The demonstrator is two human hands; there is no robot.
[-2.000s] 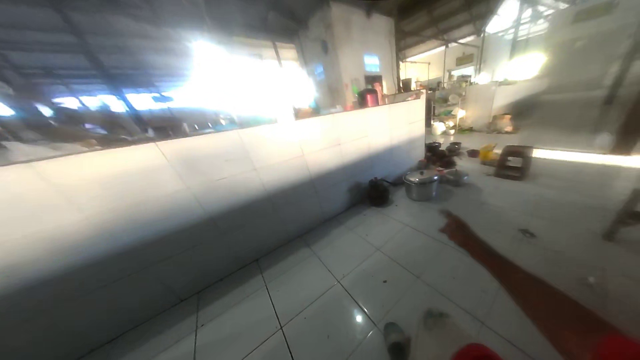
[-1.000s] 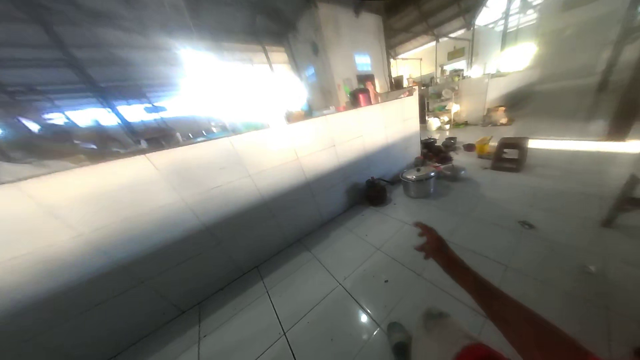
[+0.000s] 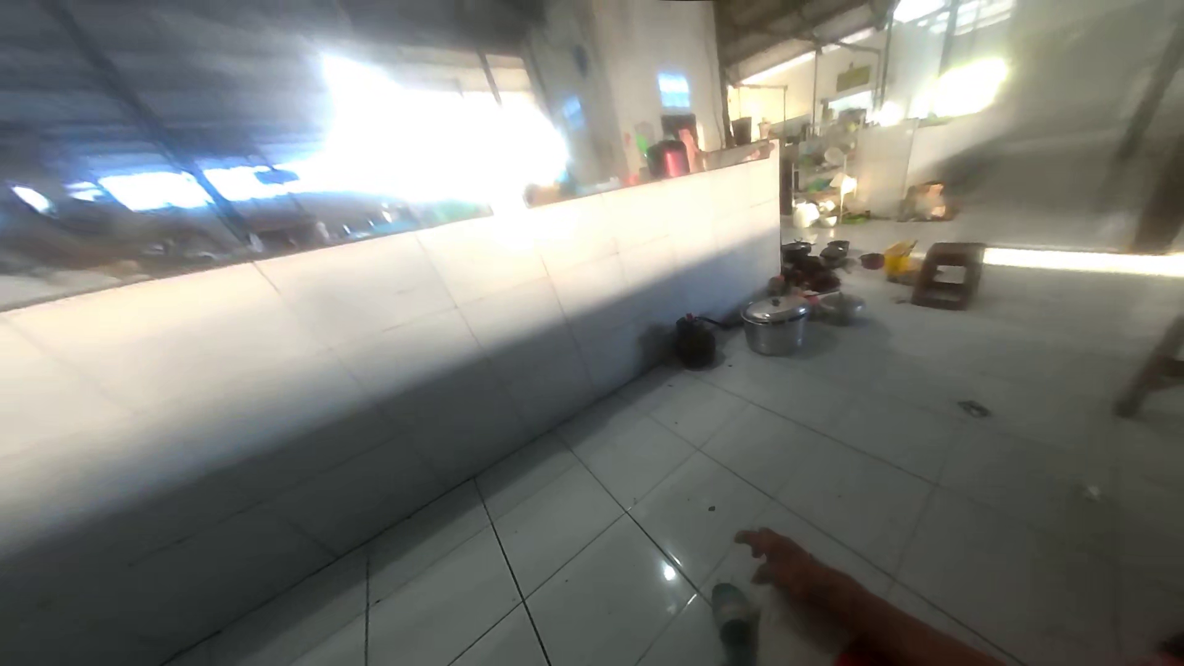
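My right hand [image 3: 782,560] reaches in from the lower right, low above the white tiled floor [image 3: 555,536]. Its fingers are slightly bent and apart, and nothing is in them. Just below it a foot in a dark greenish slipper [image 3: 733,615] stands on the tiles, with a bit of red clothing at the bottom edge. The left hand is out of view. Farther ahead, beside the low white tiled wall [image 3: 416,370], a lidded metal pot [image 3: 775,326] and a dark rounded object with a handle [image 3: 696,342] rest on the floor.
Dark pans and bowls [image 3: 814,268] lie beyond the pot. A brown plastic stool [image 3: 948,276] stands by a yellow container [image 3: 897,261]. Dark furniture legs [image 3: 1152,370] are at the right edge. A red-pink container [image 3: 669,159] sits on the wall's top. Strong backlight blurs the left.
My right arm has dropped lower in view, from near the pot's level to beside the slippered foot. Pots and stool keep their places.
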